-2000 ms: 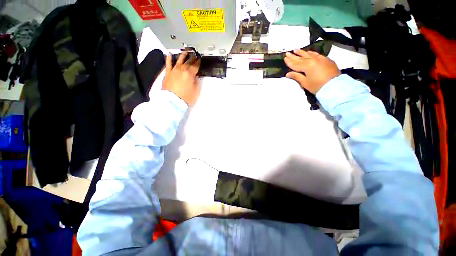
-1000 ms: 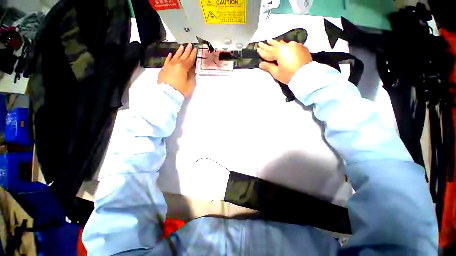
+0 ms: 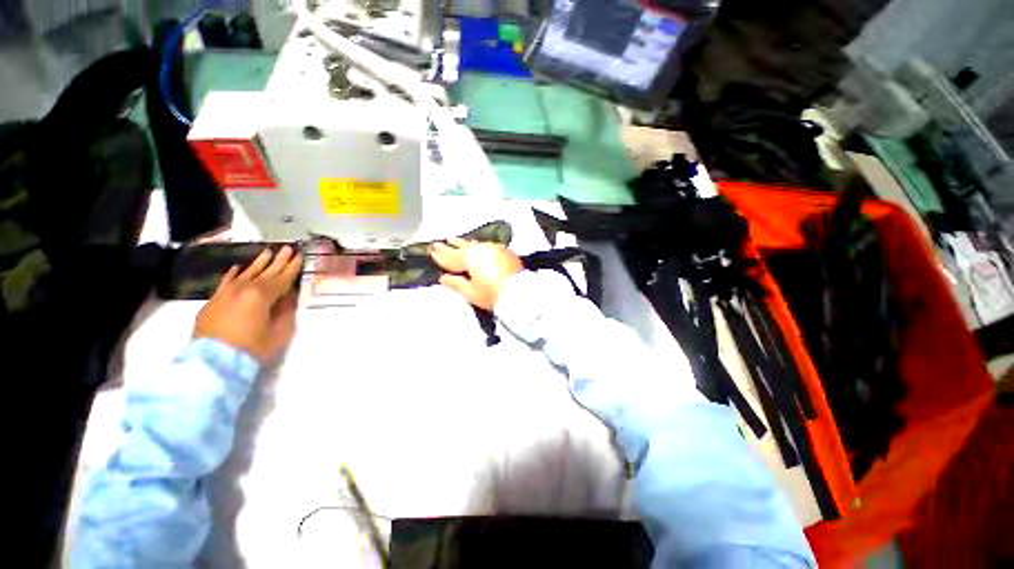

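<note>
A camouflage shoulder strap [image 3: 209, 270] lies crosswise under the head of the sewing machine [image 3: 322, 167]. The pinkish-clear feed plate [image 3: 347, 276] sits on it under the needle area. My left hand [image 3: 247, 306] presses flat on the strap left of the plate. My right hand [image 3: 478, 272] rests on the strap right of the plate, near its rounded end. A black webbing strap [image 3: 562, 261] with a small dark piece runs out by my right hand. Both hands have fingers apart; neither visibly grasps. A second camouflage strap [image 3: 512, 545] lies at the bottom edge.
Dark camouflage straps [image 3: 56, 222] hang at left. A bundle of black webbing [image 3: 689, 245] lies at right, beside an orange bag [image 3: 934, 378] holding dark pieces. A lit control screen [image 3: 623, 45] stands behind. A thread [image 3: 322, 513] trails on the white tabletop [image 3: 367, 411].
The view has swung right and up, showing the screen and the orange bag. Since the oldest frame, the strap and both hands shifted left relative to the machine, more of the strap now showing left of it.
</note>
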